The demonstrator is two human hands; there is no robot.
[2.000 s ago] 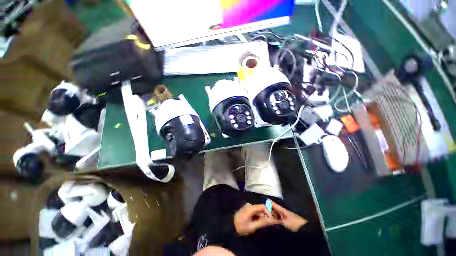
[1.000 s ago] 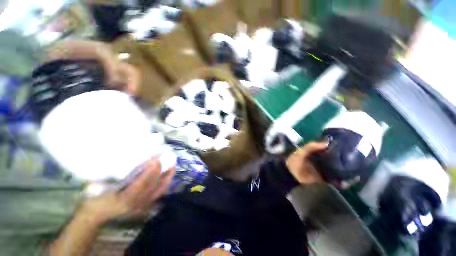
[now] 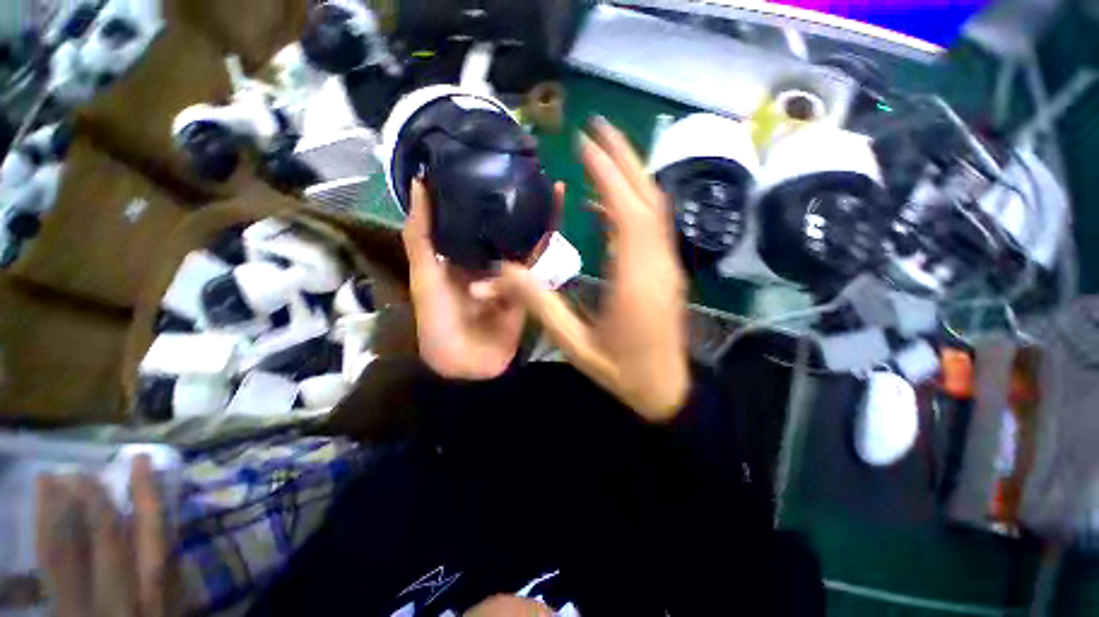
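A white dome camera (image 3: 476, 181) with a black ball faces me above the bench edge. My left hand (image 3: 464, 307) holds it from below, fingers spread around the black ball. My right hand (image 3: 633, 283) is just right of it, blurred, fingers apart; its thumb reaches toward the base of the ball, and I cannot tell if it touches. A small white piece (image 3: 556, 262) shows between the hands; what holds it is unclear. Two more dome cameras stand on the green bench to the right, one (image 3: 703, 193) beside the other (image 3: 820, 211).
A carton of cameras (image 3: 259, 319) stands at left, more cameras (image 3: 223, 139) behind it. Another person's hand (image 3: 103, 542) is at lower left. A tape roll (image 3: 798, 109), tangled wires (image 3: 952, 199), a mouse (image 3: 886, 417) and an open carton (image 3: 1010, 434) are on the right.
The view has swung back toward the bench. My left hand has brought the leftmost camera up nearer me. My right hand has come beside it. The other person's hand is now lower left.
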